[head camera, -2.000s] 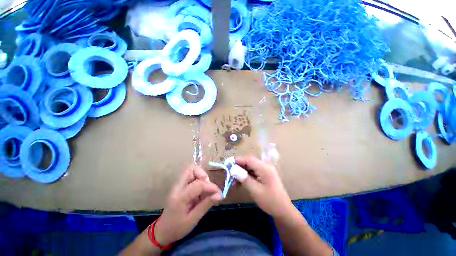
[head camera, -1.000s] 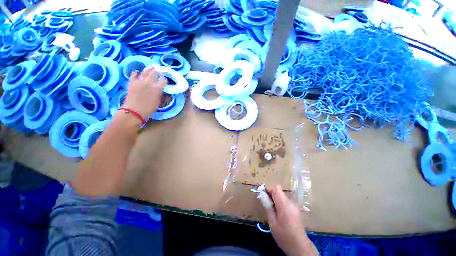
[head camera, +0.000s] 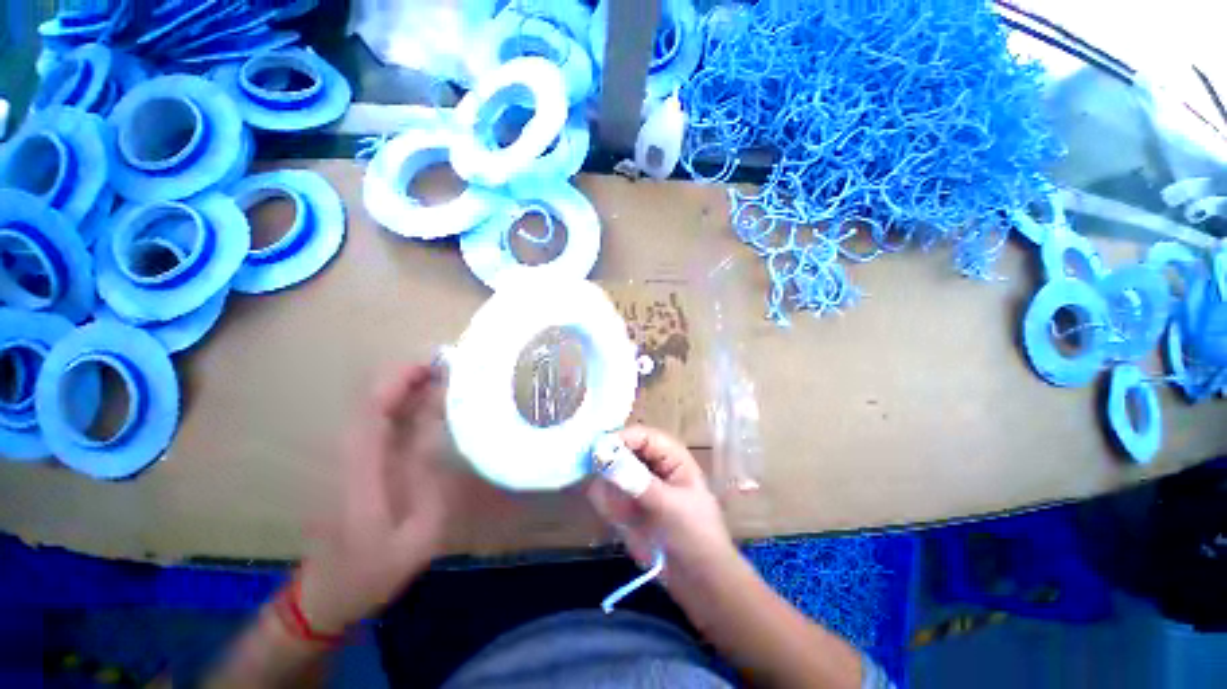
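A covered ring (head camera: 487, 438), glaring white, is held up over the cardboard in front of me. My right hand (head camera: 670, 501) grips its lower right rim, the thumb with a white finger cover on top. A short light-blue cord piece (head camera: 633, 582) hangs below this hand. My left hand (head camera: 393, 471) is blurred at the ring's left side; whether its fingertips grip the rim is unclear. The ring partly hides the stained glue pad (head camera: 673, 397). A white glue spot (head camera: 646, 365) shows just right of the ring.
Collared rings (head camera: 108, 419) are stacked at left. A ring cluster (head camera: 424, 185) lies beside the metal post (head camera: 626, 74), with a small white bottle (head camera: 659, 139). A tangled cord pile (head camera: 875, 121) is at the back. More rings (head camera: 1067, 333) lie at right. A blue bin (head camera: 899, 572) with cords is below the bench edge.
My left hand has come back from the left stack to the front. A covered ring is now held up over the pad, gripped by my right hand. The view has turned back to the right.
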